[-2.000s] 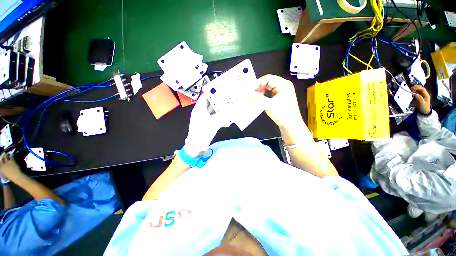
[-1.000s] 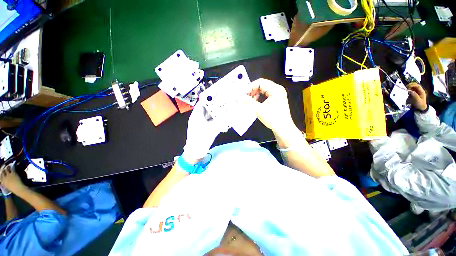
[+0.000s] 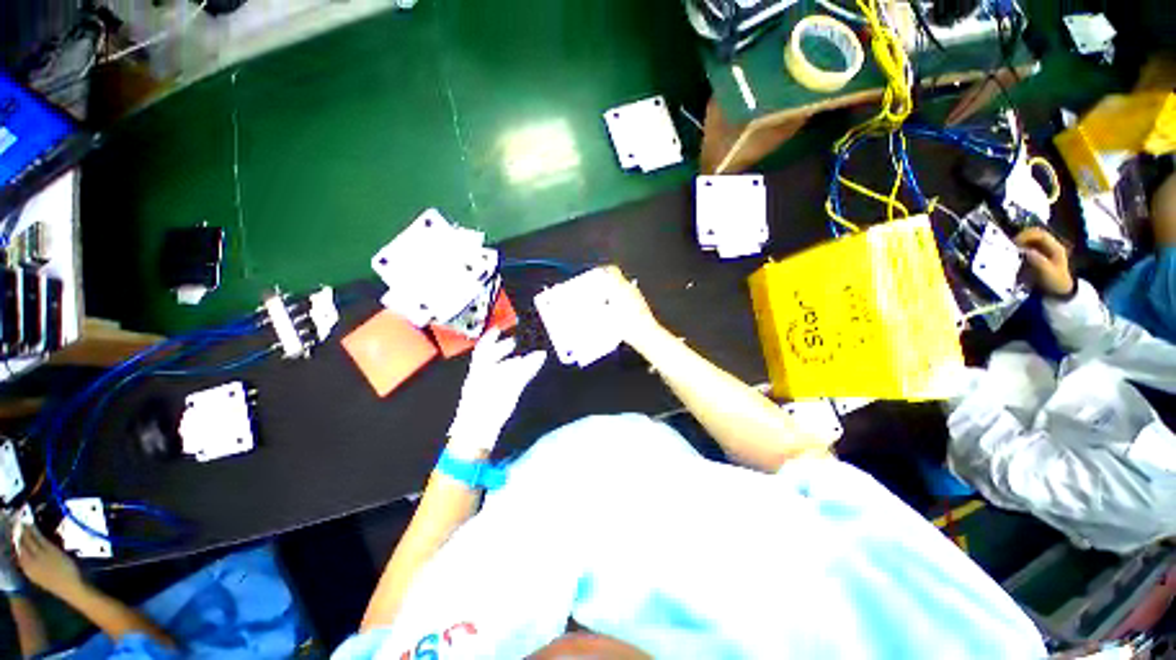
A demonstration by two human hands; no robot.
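Observation:
A white electronic unit (image 3: 580, 317) with dark corner dots lies flat at or just above the black bench mat. My bare right hand (image 3: 628, 313) grips its right edge. My left hand (image 3: 495, 377), in a white glove with a blue wrist strap, is empty with its fingers apart, left of that unit and just below the stack. Overlapping white units (image 3: 436, 273) are stacked up and left of it, partly over two red-orange pads (image 3: 390, 352). No loose sheet shows in my hands.
A yellow carton (image 3: 856, 313) stands at the right, with tangled cables and a tape roll (image 3: 823, 53) beyond. Single white units (image 3: 731, 214) lie ahead and at the left (image 3: 218, 422). A black unit (image 3: 194, 259) is on the green surface. Neighbouring workers' arms show on both sides.
My left hand has let go of the unit and opened. My right hand now holds the unit lower and flatter, its plainer face up. The view has shifted, showing more of the far side.

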